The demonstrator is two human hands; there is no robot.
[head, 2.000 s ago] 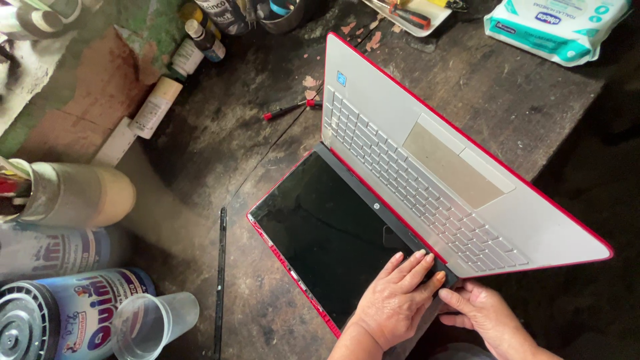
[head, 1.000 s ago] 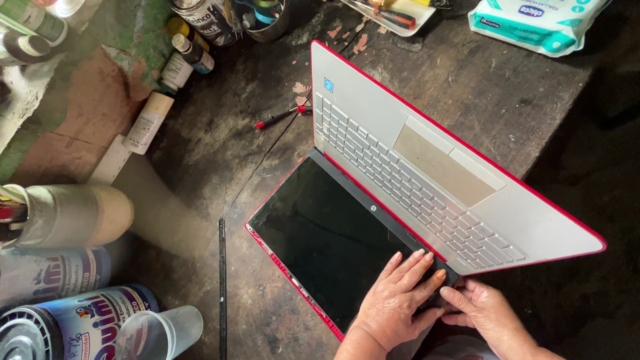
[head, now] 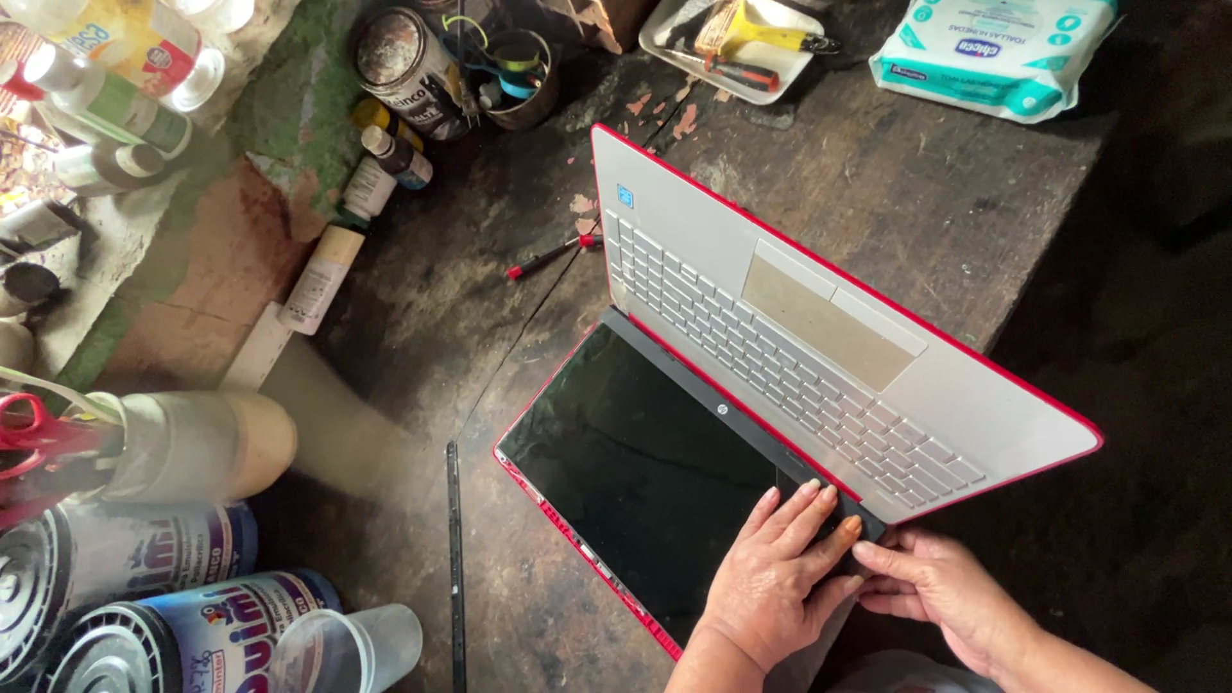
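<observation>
An HP laptop with a red edge lies opened, its black screen flat on the dark table and its silver keyboard half tilted up behind. The long edge of the lid facing away from the hinge shows bare red frame. My left hand rests spread on the lower right of the screen, fingertips on the dark strip beside the hinge. My right hand pinches the right corner of that strip between thumb and fingers. A long black bezel strip lies on the table left of the laptop.
A red and black screwdriver lies behind the screen. A white tray with tools and a wet wipes pack stand at the back. Paint tubs, a plastic cup and a jar with scissors line the left.
</observation>
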